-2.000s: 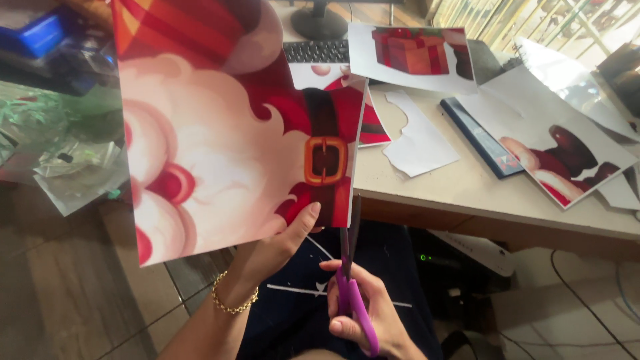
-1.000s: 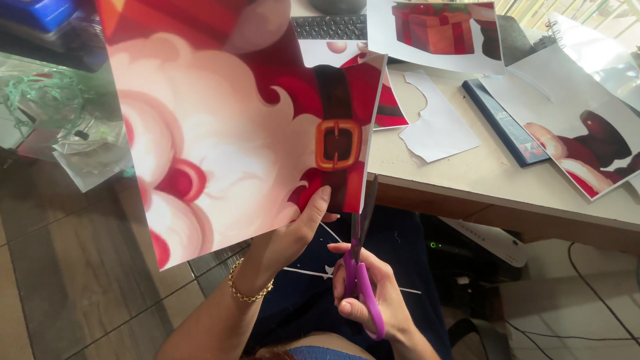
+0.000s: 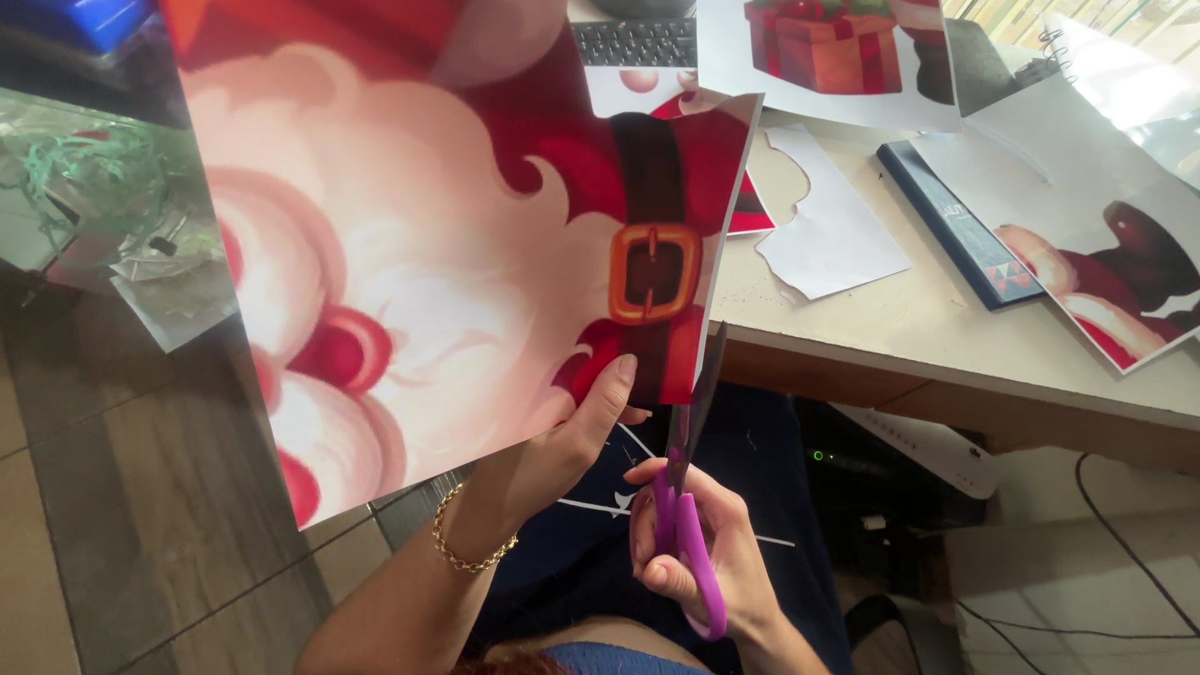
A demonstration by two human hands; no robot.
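A large printed paper sheet [image 3: 450, 253] with a Santa picture, showing a white beard and a belt buckle, fills the upper left. My left hand [image 3: 591, 412] pinches its lower edge, thumb on the printed face, fingers mostly hidden behind. Purple-handled scissors [image 3: 692, 553] are in my right hand [image 3: 708, 534], fingers through the loops. Their dark blades point up at the sheet's lower right corner, parted slightly along its right edge. Thin white paper strips [image 3: 595, 507] lie on the dark cloth over my lap.
On the white desk [image 3: 844, 314] are a cut white paper scrap [image 3: 830, 225], a dark blue box [image 3: 956, 225], a gift print [image 3: 825, 56], a boot print [image 3: 1106, 253] and a keyboard [image 3: 637, 43]. Clear plastic bags [image 3: 84, 187] sit at left. Cables [image 3: 1125, 553] hang at lower right.
The view has shifted a little. Both hands still hold the sheet and the scissors at the sheet's lower right corner; no other plain change.
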